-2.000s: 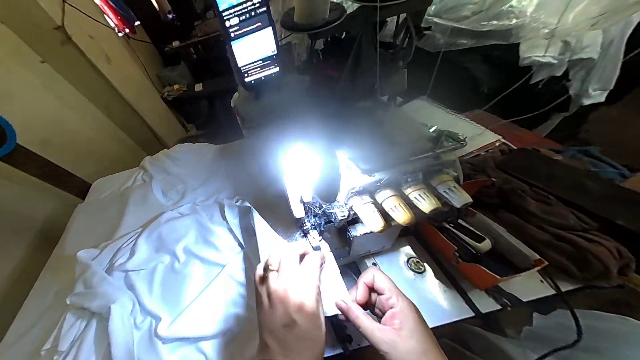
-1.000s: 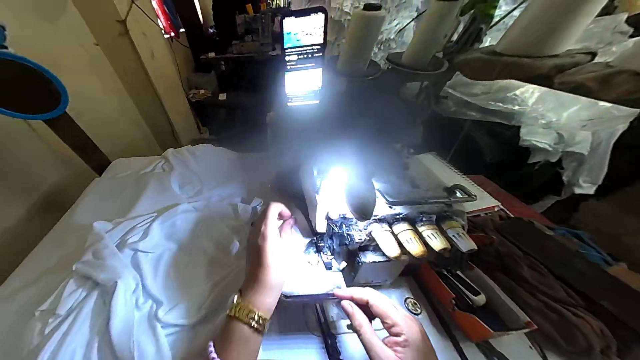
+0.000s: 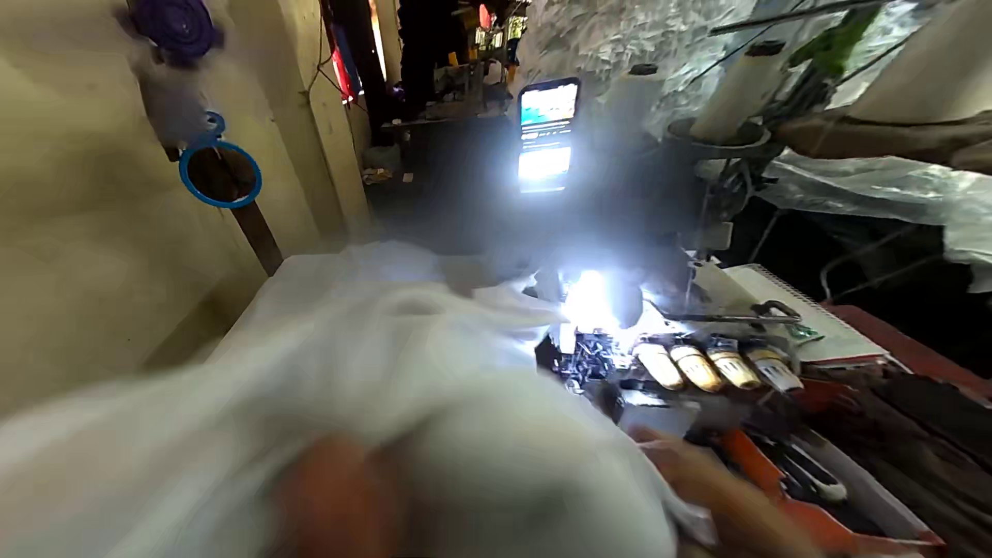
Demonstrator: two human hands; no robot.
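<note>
White fabric [image 3: 496,434], blurred by motion, spreads across the lower left and centre, in front of an overlock sewing machine [image 3: 593,356] with a bright lamp. My left hand [image 3: 337,492] shows only as a blurred patch at the bottom, partly covered by the fabric; its grip cannot be told. At the fabric's right edge, my right hand [image 3: 713,484] has its fingertips on the cloth, pinching it near the machine's front. Several tension dials [image 3: 728,368] line the machine's face.
An open red box [image 3: 845,504] with tools lies to the right. Behind it are dark cloth and a spiral notebook [image 3: 821,325]. A lit phone [image 3: 546,136] stands above the machine, and thread cones [image 3: 732,101] rise at the back right. A blue-rimmed round mirror [image 3: 221,174] hangs on the left wall.
The white fabric, earlier lying on the table at left, is now lifted and spread in front of the machine. My left hand has moved away from the needle area, down and left. The view has shifted.
</note>
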